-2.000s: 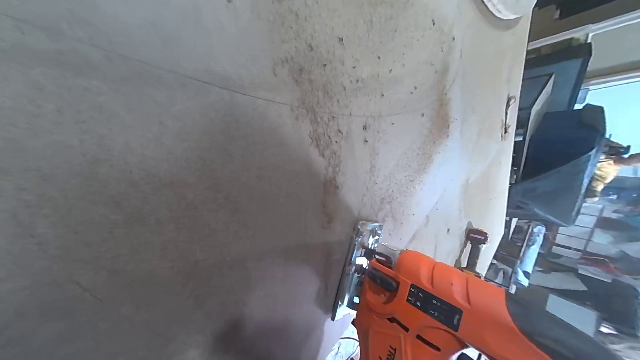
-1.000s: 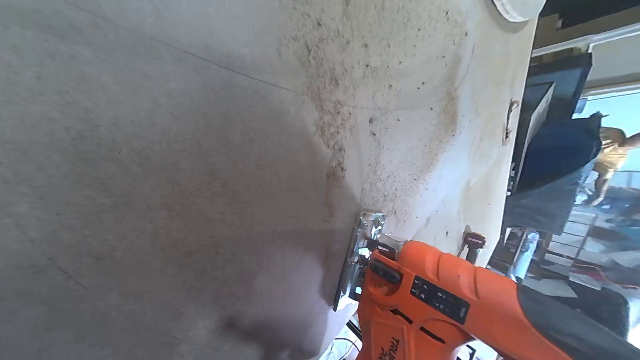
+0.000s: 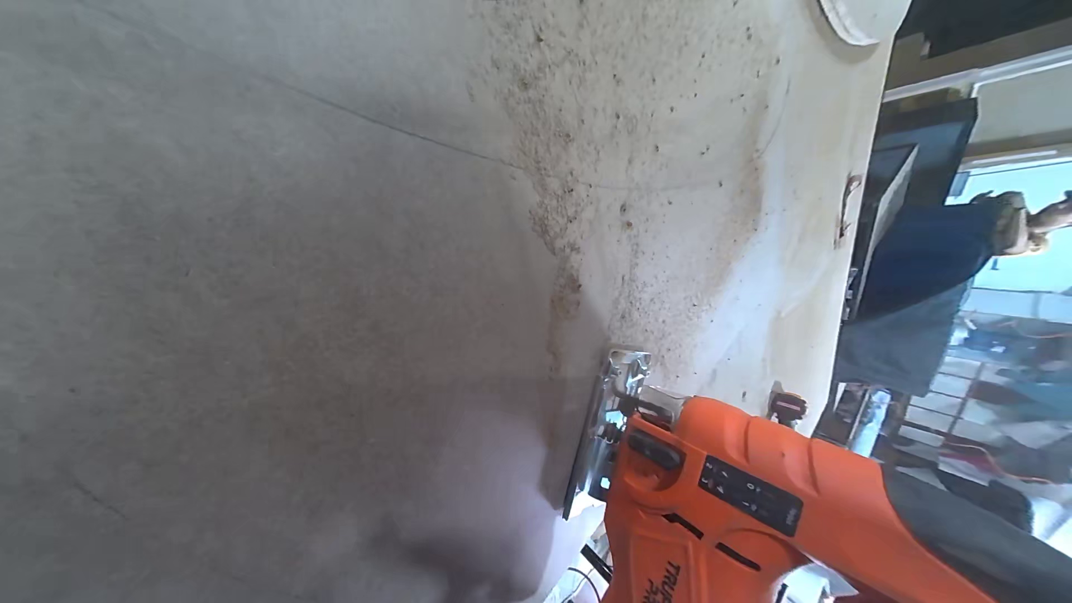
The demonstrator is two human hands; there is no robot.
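Neither of my hands shows clearly. An orange-and-black cordless jigsaw (image 3: 712,494) enters from the lower right, its grip running out past the right edge; any hand on it is hidden or outside the view. The jigsaw's metal base plate (image 3: 607,427) lies at the lower edge of a large pale board (image 3: 335,276). A thin curved dark line crosses the board's upper part. Brown sawdust and specks (image 3: 569,176) are scattered down its middle, above the base plate. Whether the blade is in the board cannot be told.
A round whitish object (image 3: 850,21) lies at the board's top right. Beyond the right edge are a small dark red-and-black tool (image 3: 787,406), dark cloth or sheeting (image 3: 913,293) and clutter. Farther off, part of a person (image 3: 1026,222) shows. A thin cable (image 3: 582,578) hangs below the board.
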